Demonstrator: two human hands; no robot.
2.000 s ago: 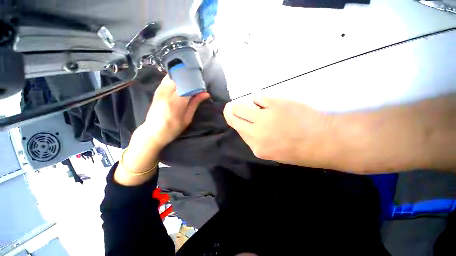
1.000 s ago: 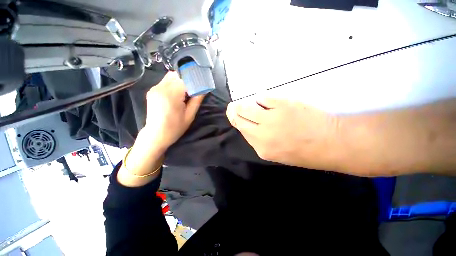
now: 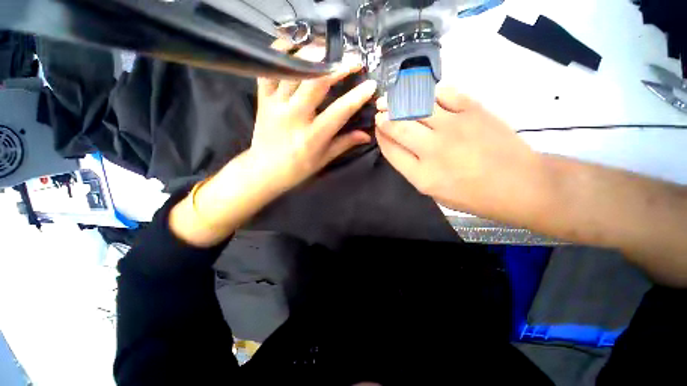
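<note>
The dark charcoal garment runs from the left, under both hands, and down towards the lap. My left hand lies on it, fingers spread, left of the needle area. My right hand is beside the ribbed blue-grey cylinder, its curled fingers at the cloth; the fingertips are partly hidden. The sewing machine crosses the top left and hides part of the left fingers. The exact needle point cannot be made out.
A black fabric strip and silver thread snips lie on the white table. Blue crates with charcoal panels stand below right. A grey vented box is at the left edge.
The view has shifted, so machine and cylinder appear further right. My left hand has spread its fingers and lies flatter on the cloth. My right hand is now close beside the cylinder.
</note>
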